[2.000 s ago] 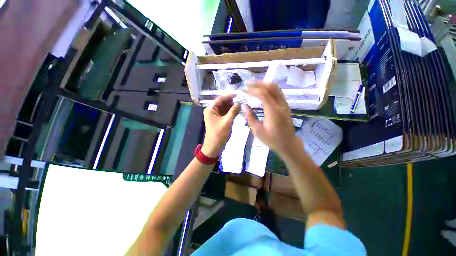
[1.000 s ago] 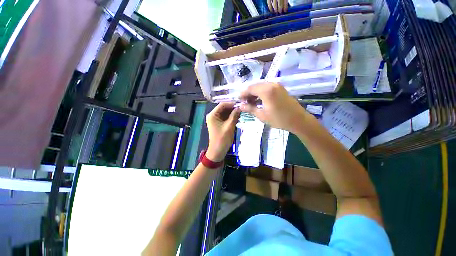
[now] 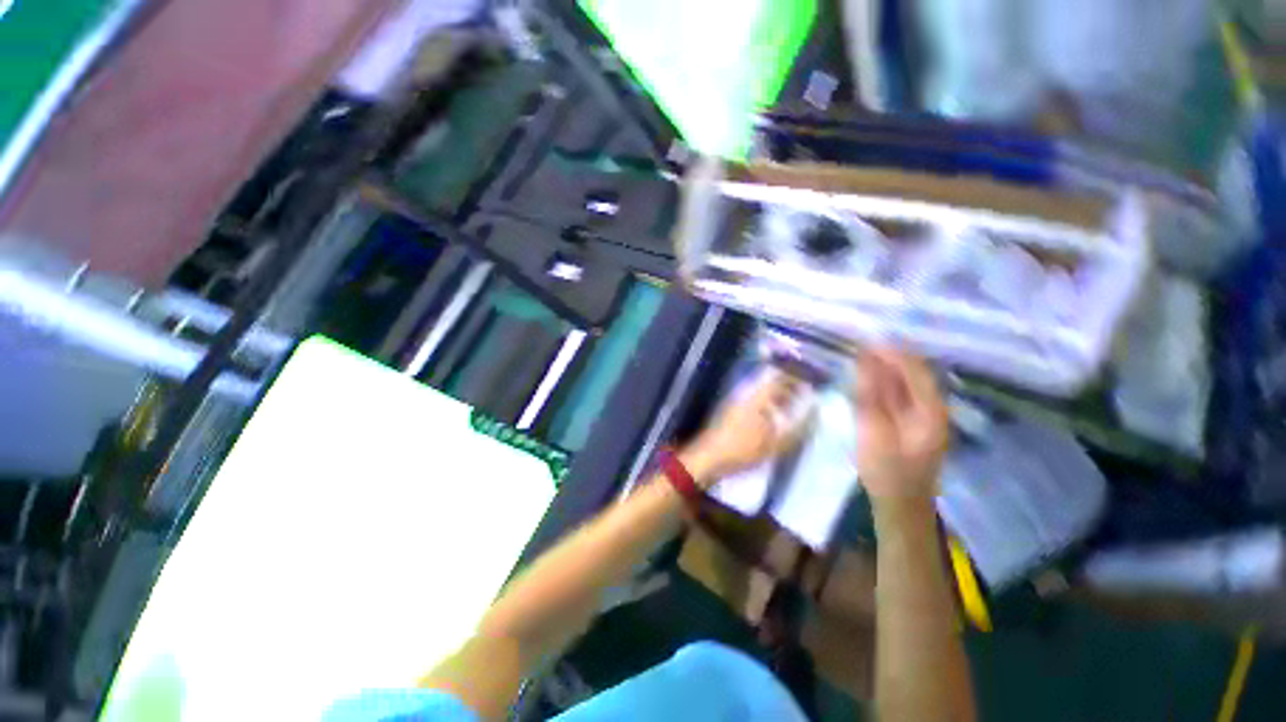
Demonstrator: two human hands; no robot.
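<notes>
My left hand, with a red band at the wrist, is over white packets below the parts tray; blur hides whether it holds anything. My right hand is raised to the right of it, apart from it, fingers pointing up, below the tray; its fingertips are blurred. The white-framed parts tray stands beyond both hands, with a clear bag holding dark parts in its left part and whitish bags to the right.
A bright white screen lies at the lower left. Another bright green-white screen is at the top. Dark line frames run on the left. Papers and a yellow stick are at the right. A person's pale clothing shows at the top right.
The view has turned and blurred. My hands, together near the tray's front edge before, are now apart. My left hand has moved down over the packets. A yellow stick has come into view.
</notes>
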